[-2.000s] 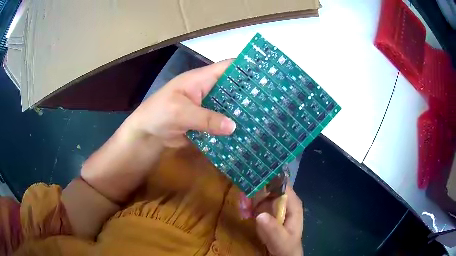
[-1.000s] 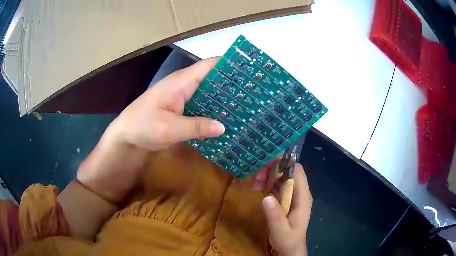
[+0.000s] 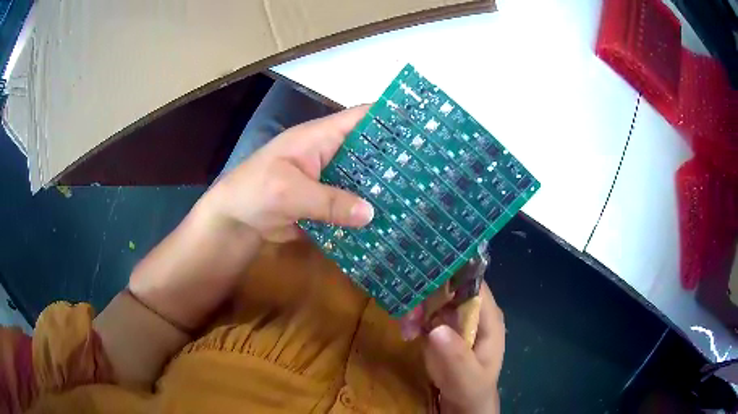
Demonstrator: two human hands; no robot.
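A green PCB panel [image 3: 437, 190] with repeated rows of small components is held tilted over my lap. My left hand [image 3: 291, 182] grips its left side, with the thumb on top and the other fingers hidden beneath. My right hand [image 3: 463, 348] is below the panel's lower right edge, closed around cutting pliers [image 3: 471, 311] with yellowish handles. The metal jaws are at that edge; whether they bite into it cannot be told.
A large cardboard sheet [image 3: 162, 65] lies at the upper left on the white tabletop [image 3: 558, 105]. Red wrapped PCB panels [image 3: 641, 52] and red bubble wrap [image 3: 702, 218] lie at the right. The table's dark edge runs behind the panel.
Since a second ago the panel has shifted slightly right and tilted differently. The pliers' jaws have moved slightly along the panel's lower right edge. Both hands keep their holds.
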